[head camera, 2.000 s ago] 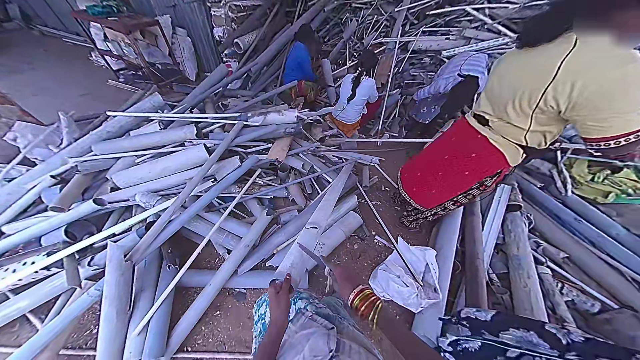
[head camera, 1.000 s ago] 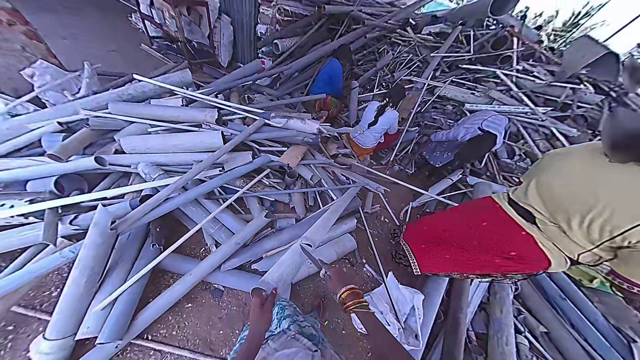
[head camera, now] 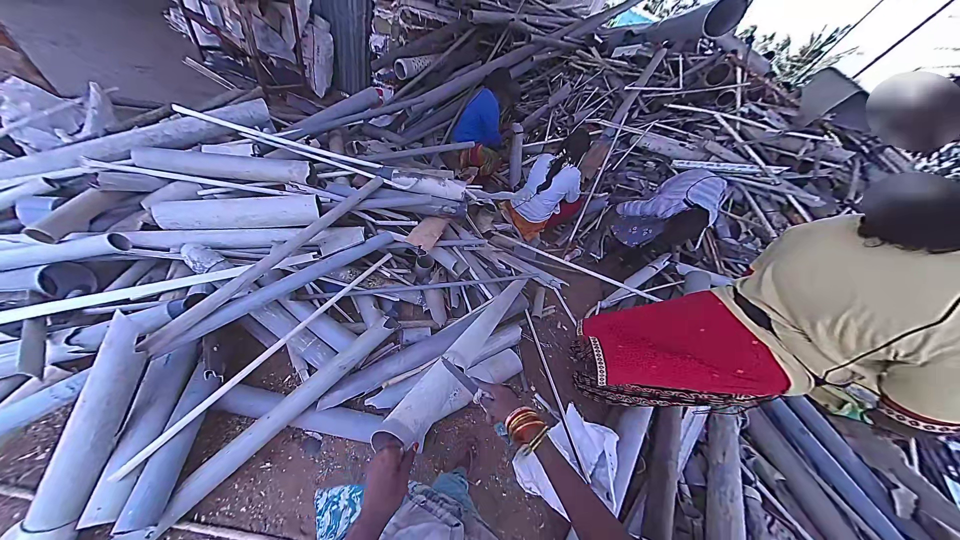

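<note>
My left hand (head camera: pixel 391 463) grips the near, open end of a grey plastic pipe (head camera: pixel 427 401), which slants up and away from me. My right hand (head camera: pixel 498 401), with red and gold bangles at the wrist, is closed on a knife-like tool; its flat metal blade (head camera: pixel 459 375) lies against the pipe's upper side. The handle is hidden in my fingers. A white sack (head camera: pixel 600 454) lies beside my right forearm, and a thin rod (head camera: pixel 551 382) crosses it.
Grey pipes (head camera: pixel 236 210) and thin strips cover the ground at left. A person in a red skirt (head camera: pixel 686 349) is close at right. Several people, one in a white top (head camera: pixel 546 184), crouch farther off by a large scrap heap (head camera: pixel 660 112). More pipes (head camera: pixel 724 472) lie at lower right.
The view has turned upward and to the right. Both hands stay at the same pipe, and the blade remains close to its upper side.
</note>
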